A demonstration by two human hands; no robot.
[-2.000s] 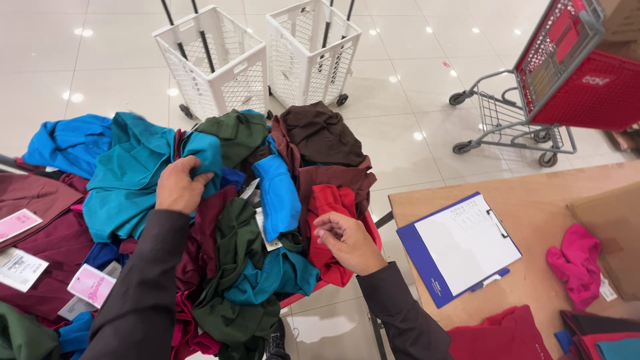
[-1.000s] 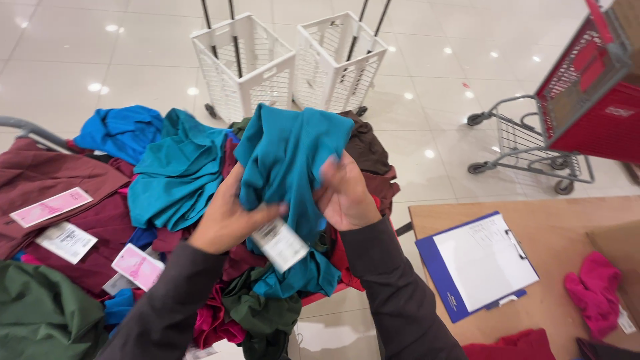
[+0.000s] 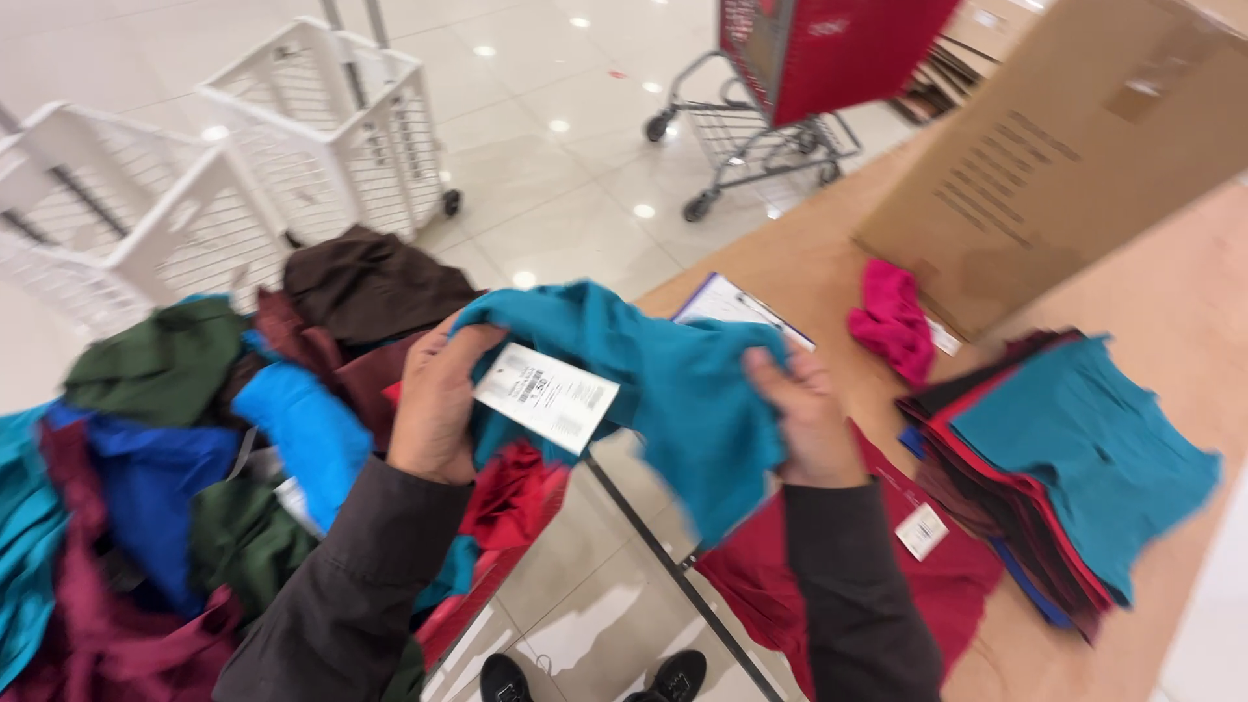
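Note:
A teal garment point(image 3: 673, 380) is stretched between my hands, above the gap between the clothes pile and the table. My left hand point(image 3: 441, 400) grips its left end, thumb on top, beside a white printed tag point(image 3: 548, 397). My right hand point(image 3: 811, 414) pinches its right end. On the left lies a heap of loose garments, among them a dark green one point(image 3: 161, 361), a bright blue one point(image 3: 307, 429) and a dark brown one point(image 3: 375, 283). A red garment point(image 3: 892, 575) with a tag lies on the table under my right forearm. Further right is a stack of folded garments point(image 3: 1082, 448), teal on top.
A wooden table point(image 3: 1053, 643) bears a large cardboard box point(image 3: 1053, 156), a pink garment point(image 3: 892, 322) and a partly hidden clipboard point(image 3: 741, 302). Two white wheeled baskets point(image 3: 331, 127) stand behind the heap. A red shopping cart point(image 3: 829, 58) stands beyond the table.
My hands have lifted the teal garment from the heap and moved it right, toward the table. The view has swung right, showing the folded stack and more of the box.

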